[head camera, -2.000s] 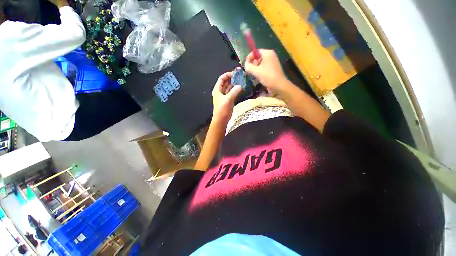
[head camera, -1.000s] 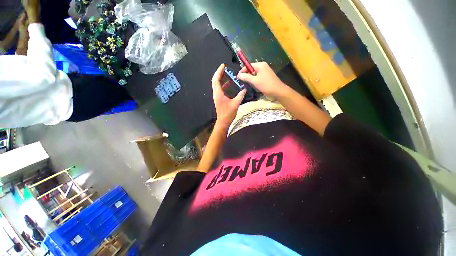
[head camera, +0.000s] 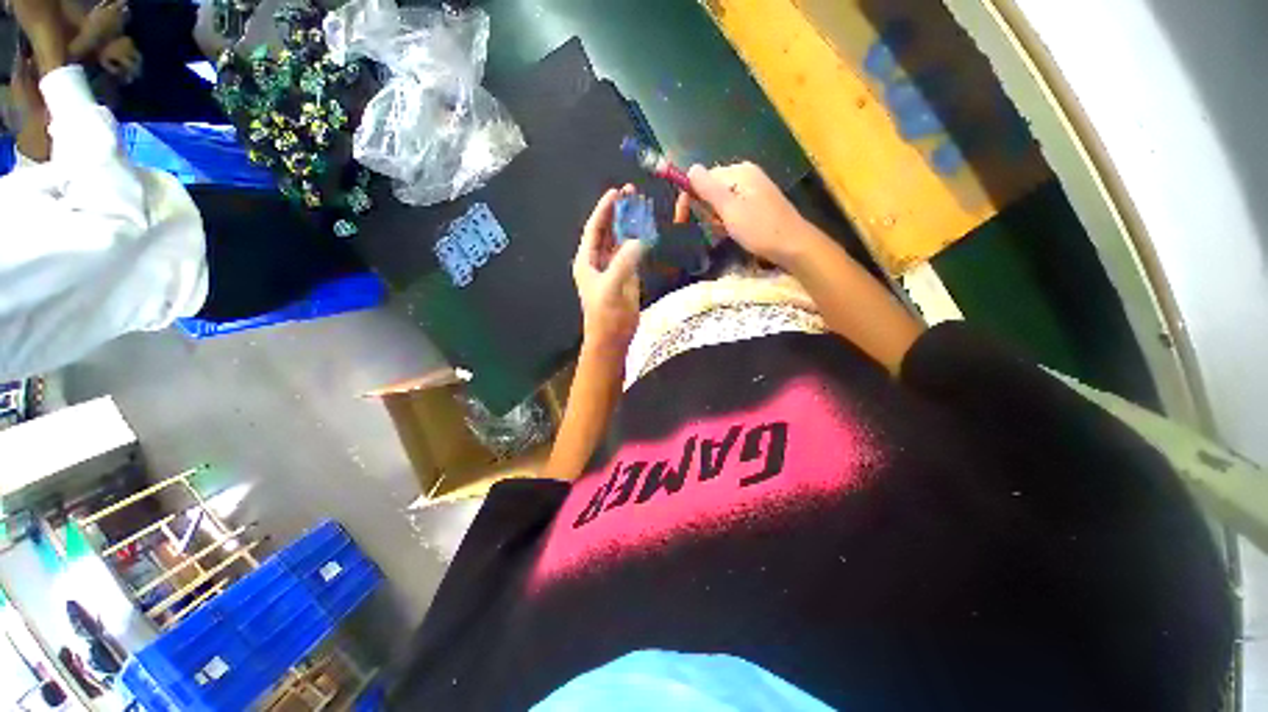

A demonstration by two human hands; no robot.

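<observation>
My left hand [head camera: 609, 264] holds a small blue moulded part [head camera: 634, 219] between thumb and fingers above the black mat [head camera: 535, 209]. My right hand [head camera: 744, 209] grips a red-handled tool [head camera: 666, 170], its pale bluish end pointing up and left, away from the wearer. The tool's tip is apart from the held part. More blue moulded parts [head camera: 470, 244] lie side by side on the mat, to the left of my left hand. The fine detail of the held part is blurred.
Crumpled clear plastic bags [head camera: 431, 125] and a heap of small green, black and yellow assemblies [head camera: 288, 118] lie at the far left. A yellow-orange board [head camera: 834, 125] with blurred blue parts is at the right. An open cardboard box [head camera: 445, 445] is below the bench edge. A coworker's white sleeve [head camera: 104, 237] shows left.
My left hand has turned the blue part so its flat face shows. The red tool has tilted lower, its end pointing more to the left. The coworker's arms have shifted.
</observation>
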